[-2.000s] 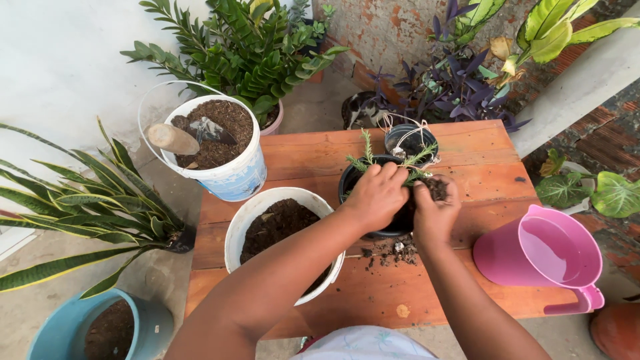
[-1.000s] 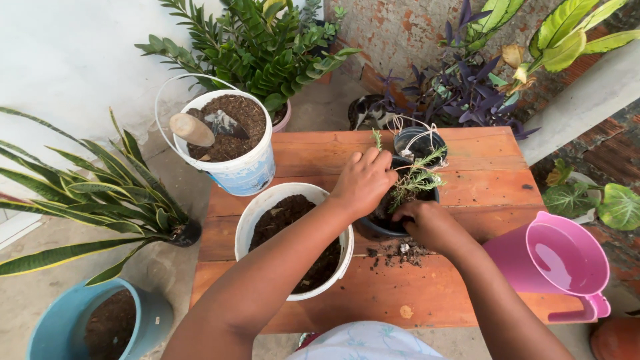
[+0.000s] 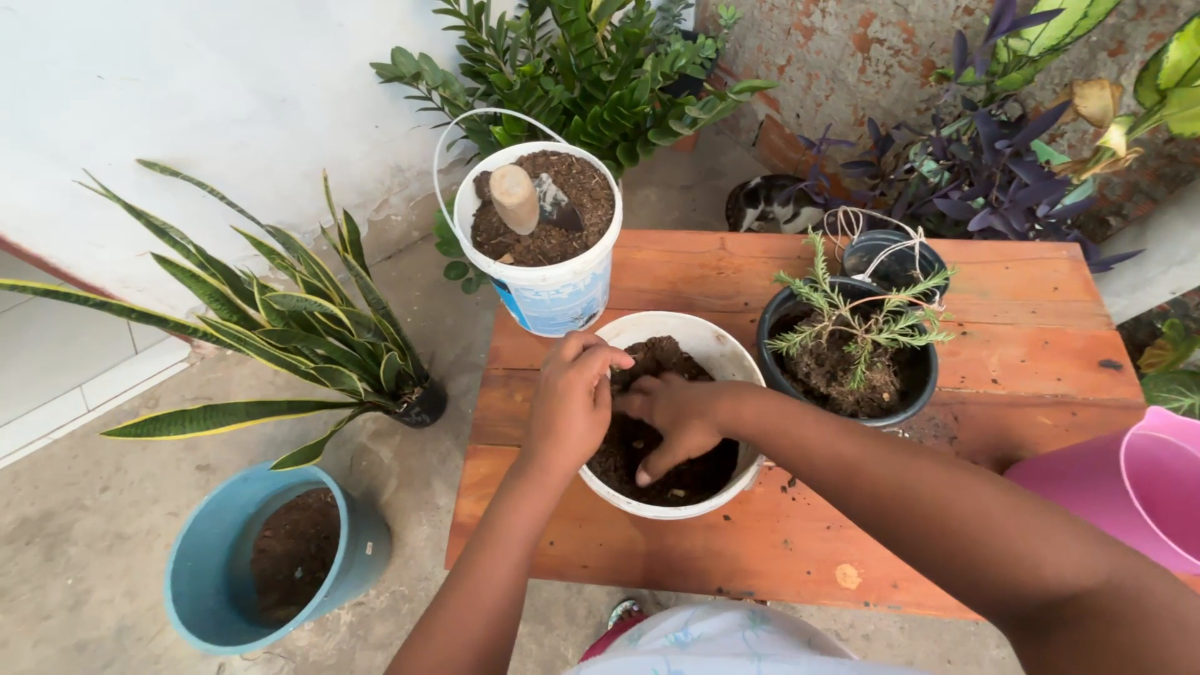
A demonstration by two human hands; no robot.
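Observation:
My right hand (image 3: 677, 420) reaches into the white plastic bucket (image 3: 619, 328), its fingers spread in the dark potting soil (image 3: 647, 473). Fingertips are partly buried, so whether they hold any soil is unclear. At the bucket's left rim rests my left hand (image 3: 579, 394), fingers curled near the edge. Just right of the bucket stands a black plastic pot (image 3: 914, 398) with a small rosemary-like plant (image 3: 858, 323) rooted in a clump of soil. Behind it is a smaller dark pot (image 3: 886, 255) with white string.
A handled bucket (image 3: 560, 272) of soil holds a trowel (image 3: 516, 199) at the table's back left. A pink pitcher (image 3: 1097, 478) stands right on the wooden table (image 3: 1012, 356). A blue tub (image 3: 202, 562) and a snake plant (image 3: 309, 328) are left; a cat (image 3: 776, 202) lies behind.
Both hands have moved left from the black pot to the white bucket. The plant that the hands were at now sits in the black pot, untouched.

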